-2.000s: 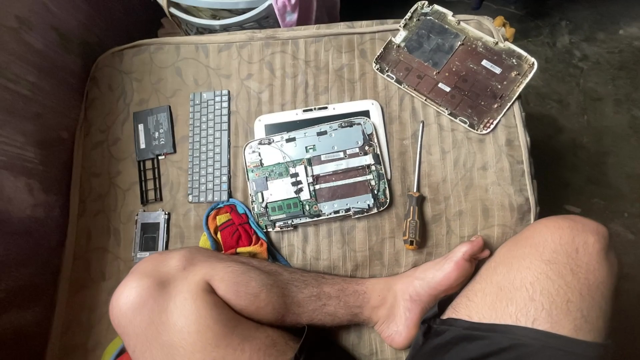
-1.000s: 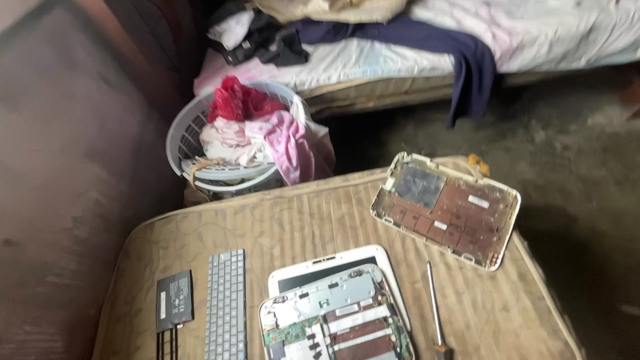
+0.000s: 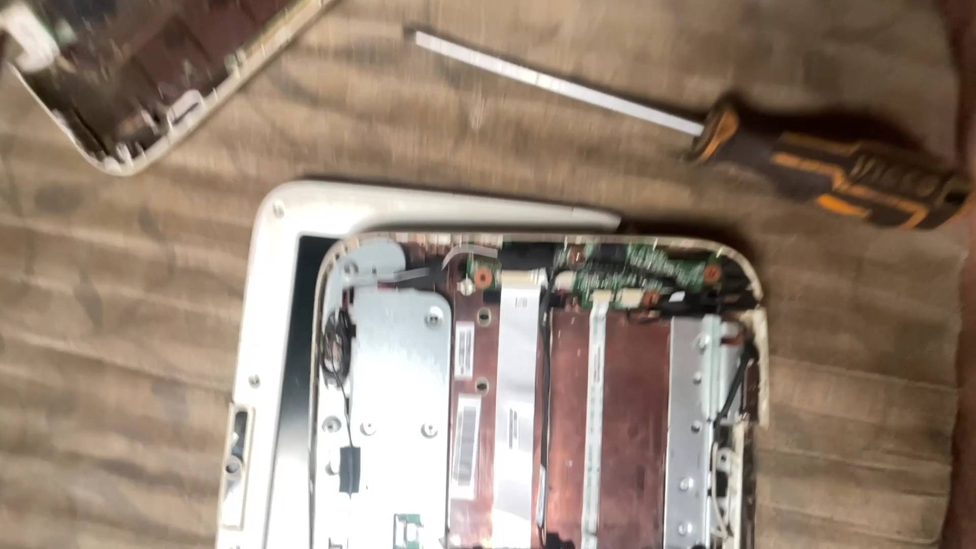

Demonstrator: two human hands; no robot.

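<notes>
Neither of my hands shows in the head view. An opened laptop base [image 3: 564, 396] lies with its inside up, showing a silver metal plate, flat white ribbon cables, black wires and green circuit boards. It rests partly over a white screen frame [image 3: 263, 305] with a dark panel. Above and to the right lies a screwdriver [image 3: 846, 171] with a black and orange handle, its bare shaft pointing to the upper left. The picture is somewhat blurred.
Part of a laptop's bottom cover [image 3: 179, 61], pale at the rim and brown inside, lies at the upper left. Everything rests on a striped, patterned mattress [image 3: 114, 305]. A dark brownish strip runs along the right edge; I cannot tell what it is.
The view has come much closer to the laptop and turned sideways. The keyboard, the battery and the laundry basket, seen earlier, are now out of view.
</notes>
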